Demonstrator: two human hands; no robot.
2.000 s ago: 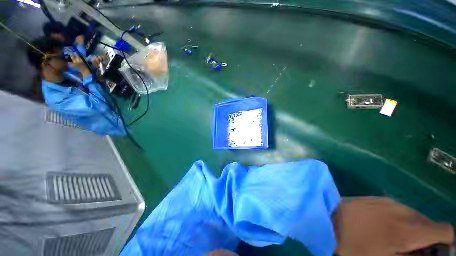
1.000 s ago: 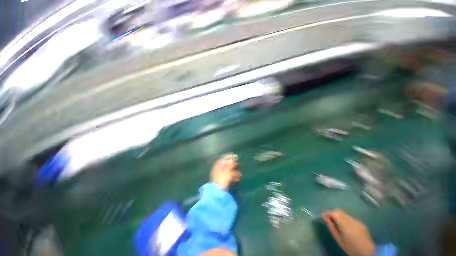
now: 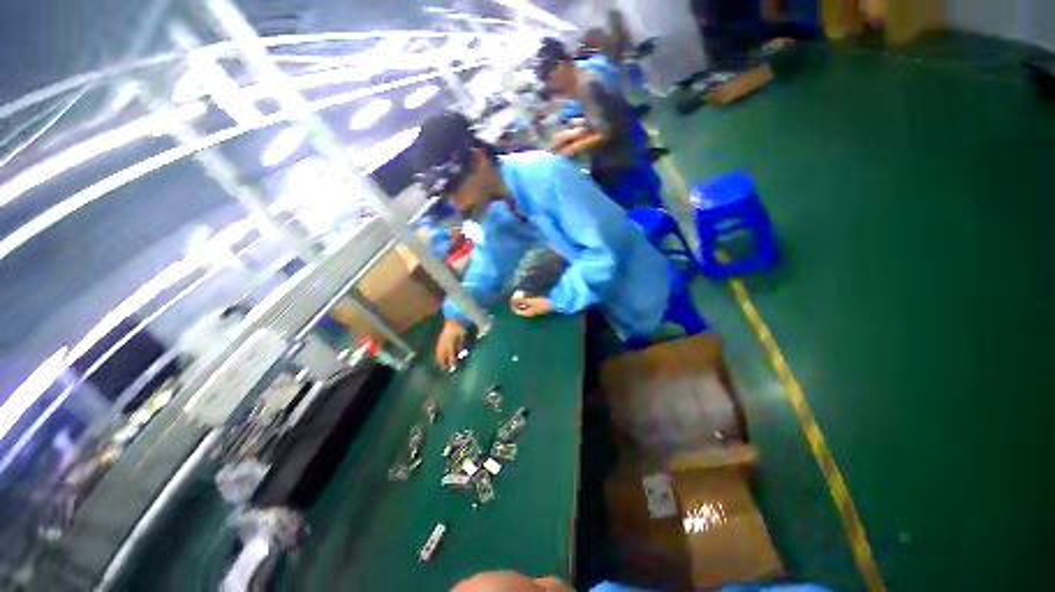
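Note:
A pile of small silver units [image 3: 469,459], some with white tabs, lies on the dark green bench surface [image 3: 535,520]. A single silver unit [image 3: 433,542] lies apart, nearer to me. My right hand [image 3: 511,582] shows only as a blurred, cut-off piece at the bottom edge, below the units. Its fingers are hidden, so I cannot tell what it holds. A strip of blue sleeve shows to its right. My left hand is out of the picture.
A person in a blue smock [image 3: 578,231] leans over the bench's far end, hands near small parts. Open cardboard boxes [image 3: 683,463] stand right of the bench edge. Blue stools [image 3: 737,226] stand beyond. A black strip [image 3: 336,445] and a rail line the left side.
The view has swung right, away from the blue bin and loose white parts. My left hand has left the picture; my right hand is now mostly cut off at the bottom.

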